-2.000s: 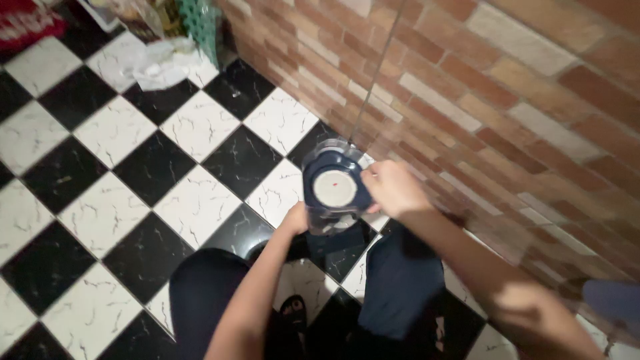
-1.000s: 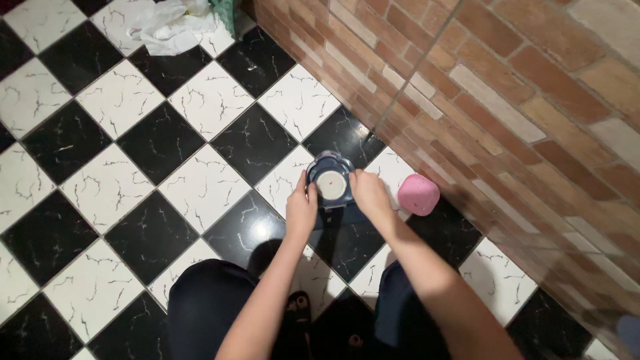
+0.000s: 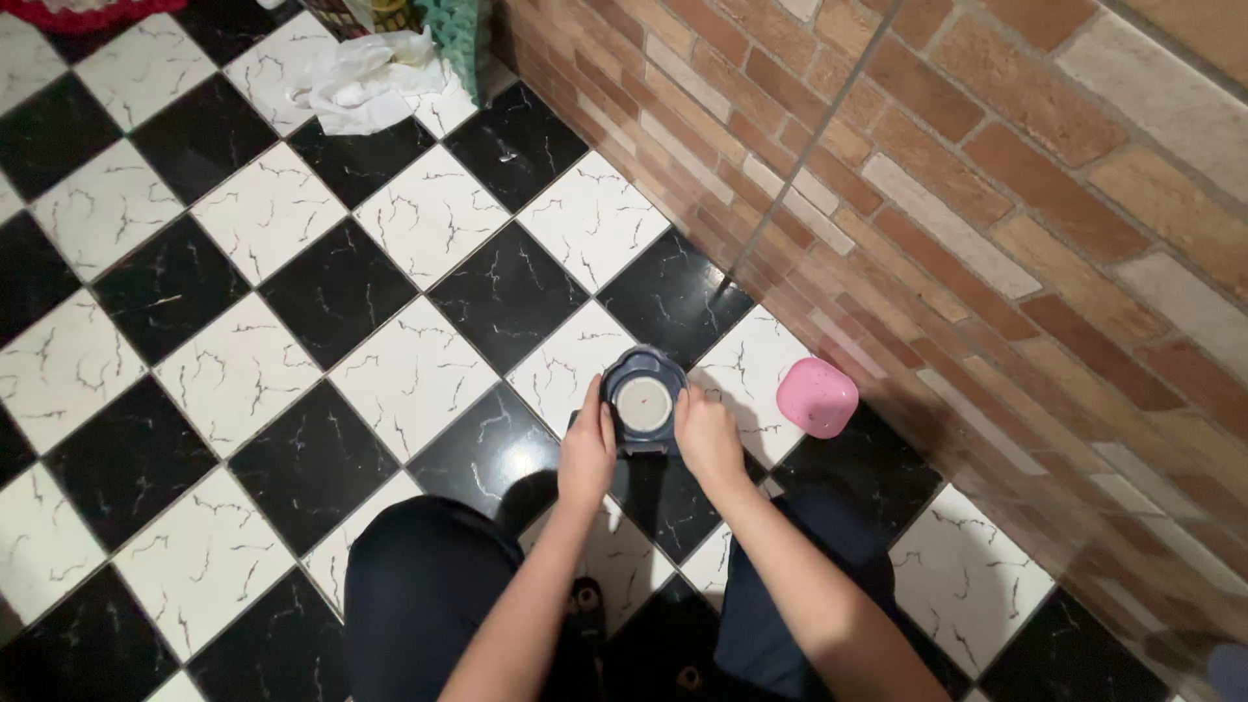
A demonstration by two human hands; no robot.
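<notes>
Between my hands is a dark blue, round-bodied container [image 3: 624,369] with a scalloped rim and a pale round disc [image 3: 643,404] at its centre; its exact kind is unclear. My left hand [image 3: 588,450] grips its left side, fingers along the edge. On the opposite side, my right hand [image 3: 708,439] holds the edge with bent fingers. A pink rounded-square plastic dish or lid [image 3: 817,398] lies on the floor by the wall, right of my right hand, touched by neither hand.
Black and white checkered tiles [image 3: 414,380] cover the floor. A brick-patterned wall [image 3: 936,195] rises on the right. White crumpled plastic bags [image 3: 366,83] lie beside a green perforated basket [image 3: 456,44]. Red fabric [image 3: 88,12] shows at top left. My bent knees flank my forearms.
Two seconds ago my right hand was higher on the container's right side, with clear plastic around it. The pink piece shows on the floor from one second ago. Both hands still hold the container.
</notes>
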